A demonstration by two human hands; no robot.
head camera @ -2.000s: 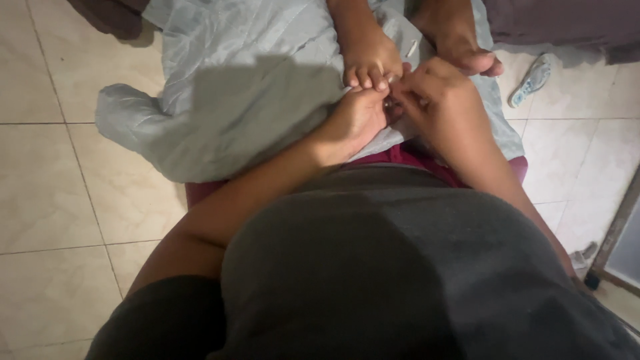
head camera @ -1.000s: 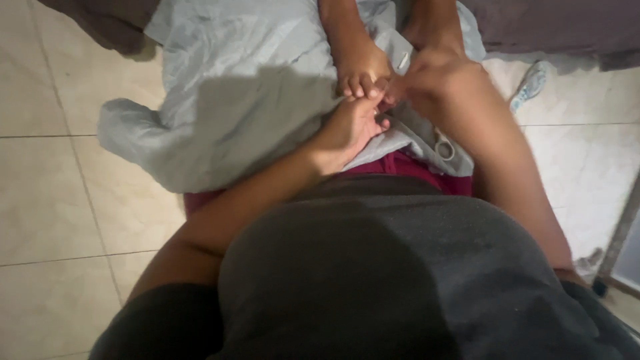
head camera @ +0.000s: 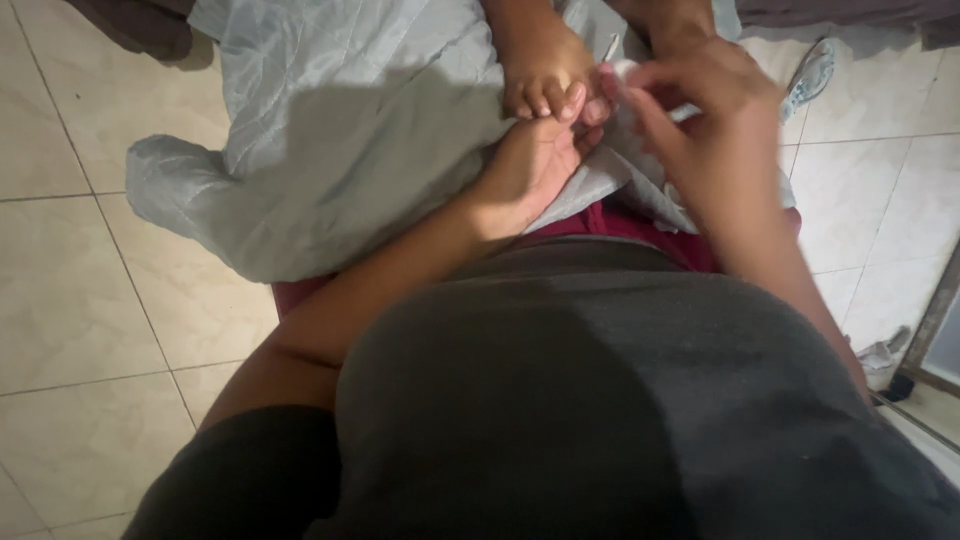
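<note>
Another person's bare foot (head camera: 546,71) rests on a grey quilted cloth (head camera: 360,142) over my lap. My left hand (head camera: 544,150) lies palm up at its toes, with the thumb on the toes and the fingers bent near the big toe. My right hand (head camera: 697,105), blurred, pinches a small white wad (head camera: 626,73) that looks like cotton, close beside the big toe. A thin white-ended stick or tool (head camera: 611,49) shows just beyond the toes. The other foot (head camera: 679,26) is partly hidden behind my right hand.
A patterned sandal (head camera: 810,79) lies on the tiled floor (head camera: 862,187) at the right. Dark cloth (head camera: 847,11) hangs along the top edge. At the lower right stands a framed panel (head camera: 930,330), with a crumpled light thing (head camera: 881,356) near its base.
My right hand has lifted off the toes, and a white wad now shows in its fingers. My left hand has stayed at the toes.
</note>
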